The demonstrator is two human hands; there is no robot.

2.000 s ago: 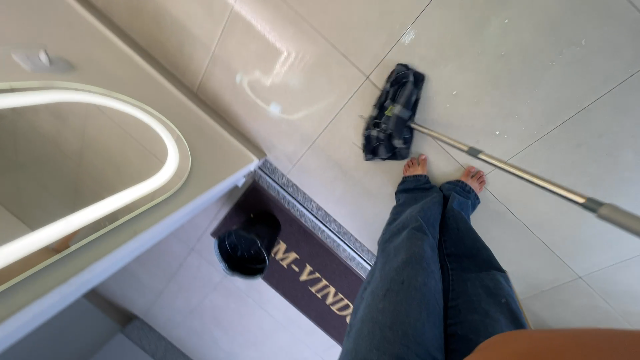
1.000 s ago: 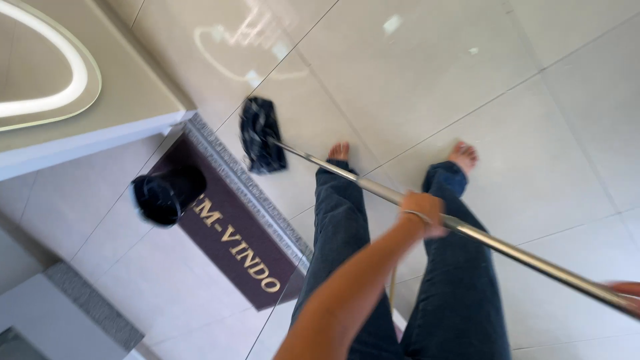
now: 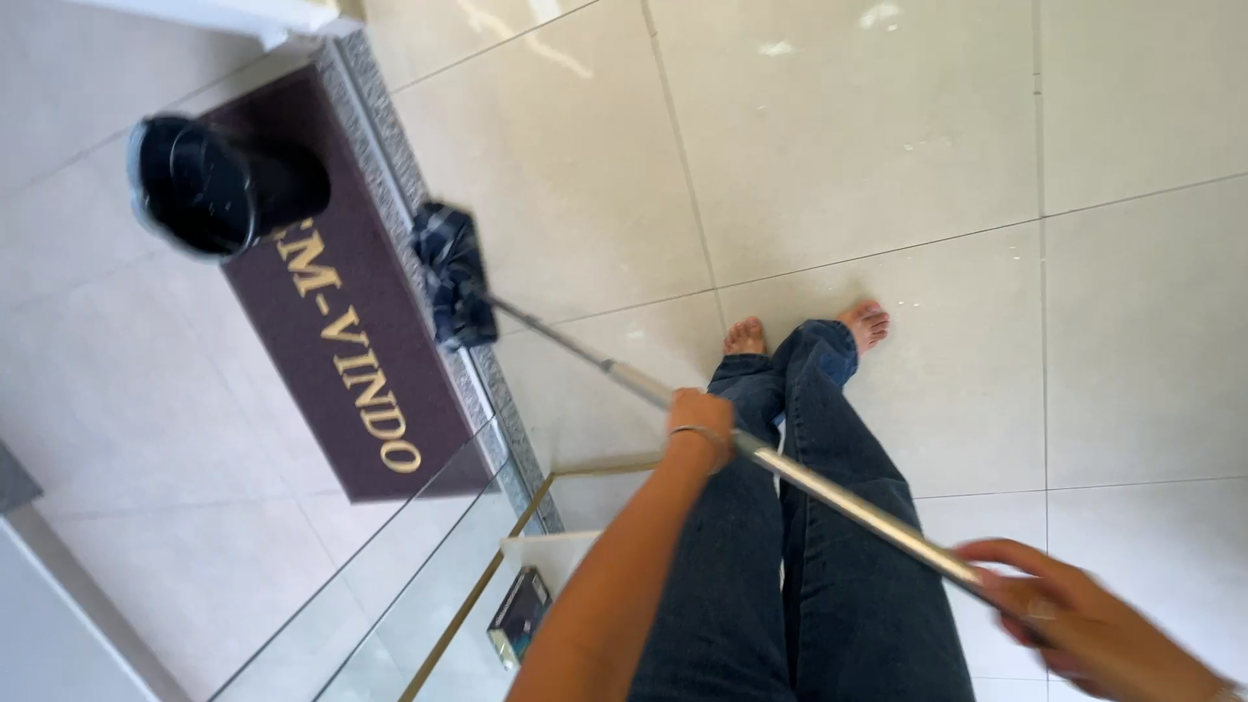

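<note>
A long metal pole (image 3: 838, 497) runs from lower right to upper left, ending in a flat head wrapped in dark plaid cloth (image 3: 453, 273). My left hand (image 3: 700, 424), with a bracelet at the wrist, grips the pole around its middle. Near the pole's upper end, at the lower right, my right hand (image 3: 1033, 600) is closed around it, slightly blurred. The cloth-covered head rests over the granite threshold strip (image 3: 375, 136), beside the dark doormat (image 3: 341, 390) with gold lettering. A black bucket (image 3: 229, 185) stands on the mat's far end.
Glossy beige tiles (image 3: 877, 175) with small light specks surround my bare feet (image 3: 746, 336). Glass panels (image 3: 390, 585) with a gold-coloured edge stand at the lower left, near a small dark box (image 3: 520, 614). A white cabinet edge (image 3: 244, 19) juts in at the top left.
The cloth-covered head has moved from the tiled floor onto the threshold strip by the mat. My left hand, not visible two seconds ago, grips the pole. The view has shifted.
</note>
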